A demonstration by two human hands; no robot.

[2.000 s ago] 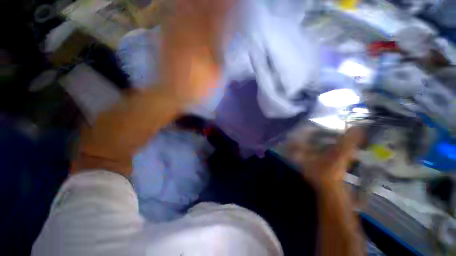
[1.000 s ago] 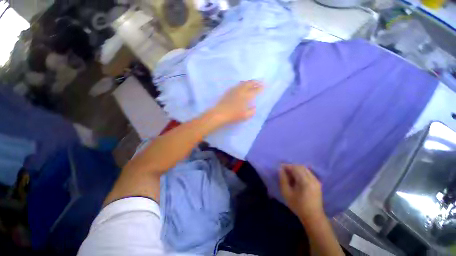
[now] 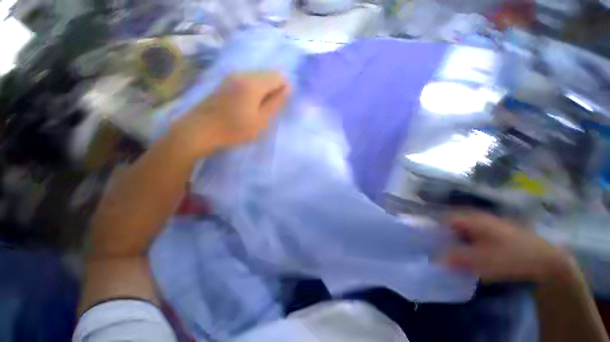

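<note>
A light blue garment piece [image 3: 321,207], blurred, stretches from the heap at the upper left across to the right, over the table's front edge. My left hand [image 3: 251,107] is closed on its upper left part. My right hand [image 3: 495,247] grips its right end, low in front of the machine. Purple-lilac cloth [image 3: 381,100] lies flat on the table behind it, partly covered by the light blue piece.
The sewing machine [image 3: 461,147], in bright glare, stands right of the purple cloth. More light blue pieces [image 3: 207,267] hang at the lower left beside my lap, near something red [image 3: 194,204]. Blurred clutter fills the upper left and the back.
My left hand has closed on the light blue piece. My right hand has moved right and now holds its other end. The piece has been drawn across the front of the purple cloth.
</note>
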